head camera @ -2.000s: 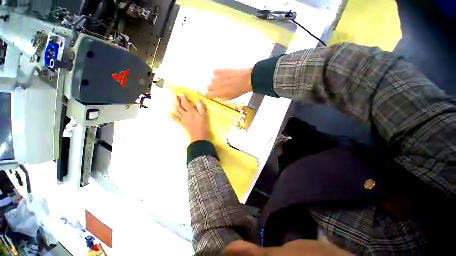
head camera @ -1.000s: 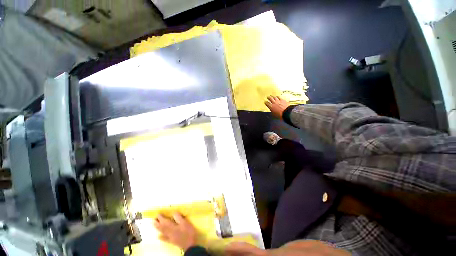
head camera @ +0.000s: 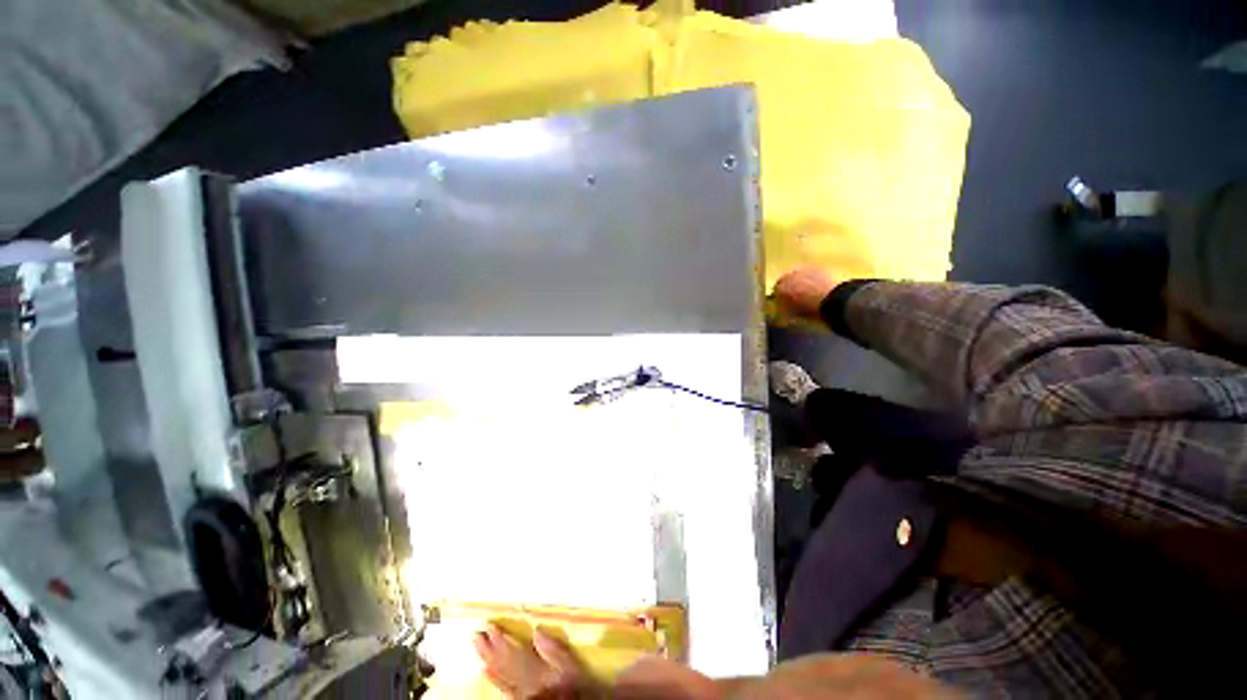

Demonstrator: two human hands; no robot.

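Note:
My left hand [head camera: 527, 663] lies flat with spread fingers on a yellow fabric panel [head camera: 458, 670] at the bottom of the view, by the needle area, cut off by the picture's edge. A narrow yellow folded strip [head camera: 547, 614] runs along the panel's upper side to a small brass-coloured piece [head camera: 667, 632]. My right hand [head camera: 804, 291] is at the near lower edge of the stack of yellow cut panels [head camera: 862, 151] beside the table. Its fingertips are blurred against the fabric, so whether it grips a panel is unclear.
Dark thread snips [head camera: 615, 386] with a black cord lie on the glaring white table [head camera: 718, 479]. A grey metal extension [head camera: 506, 233] lies beyond, with screws in it. The sewing machine's pale arm [head camera: 178, 342] stands at left. A grey cloth [head camera: 123, 110] hangs at upper left.
My right hand has left the sewing area and moved to the stack; its fingers look more curled than a second ago. The view has turned towards the stack. My left hand stays on the fabric.

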